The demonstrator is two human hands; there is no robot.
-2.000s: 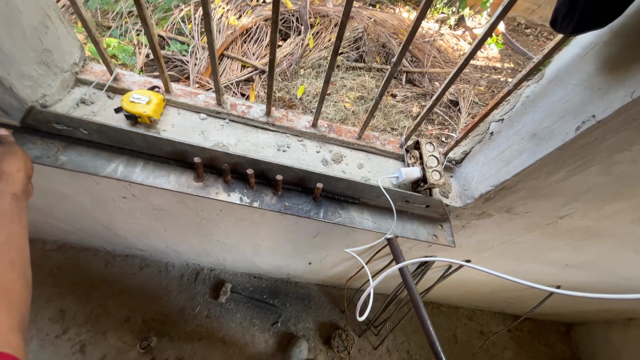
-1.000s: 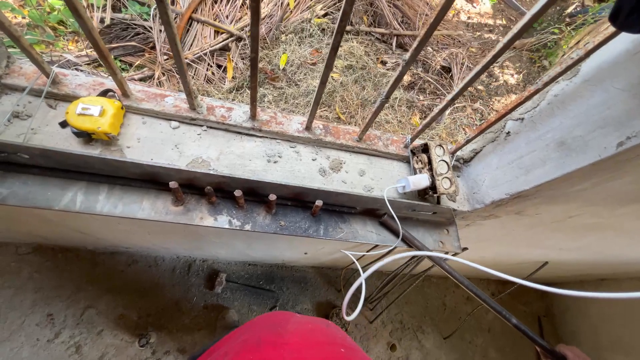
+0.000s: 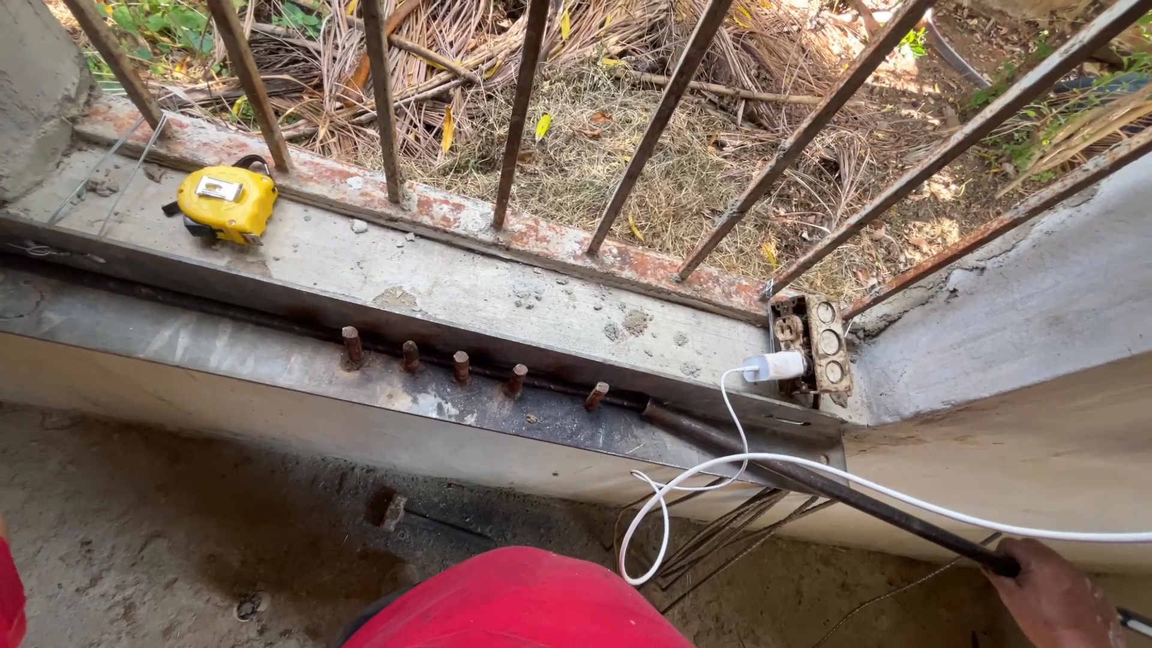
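Observation:
My right hand (image 3: 1057,589), at the lower right, grips the end of a dark metal pipe (image 3: 864,504). The pipe's far end lies on a steel angle bar (image 3: 540,418) fixed along the sill's edge. Several short upright rebar pegs (image 3: 461,367) stand on the bar, left of the pipe's end. A thin dark rod (image 3: 270,326) runs behind the pegs, along the bar's inner corner. A white charger (image 3: 776,366) is plugged into a dirty outlet box (image 3: 810,346), and its white cable (image 3: 900,495) loops across the pipe. My left hand is out of view.
A yellow tape measure (image 3: 228,200) rests on the concrete sill (image 3: 504,297). Rusty window bars (image 3: 522,117) rise behind it. Thin bent rods (image 3: 729,540) lie below the bar. A hammer-like tool (image 3: 391,506) is on the floor. Red clothing (image 3: 522,603) fills the bottom middle.
The pipe's upper end has come onto the steel angle, near the pegs. My right hand now shows more fully on the pipe. The arm seen at far left two seconds ago has left view.

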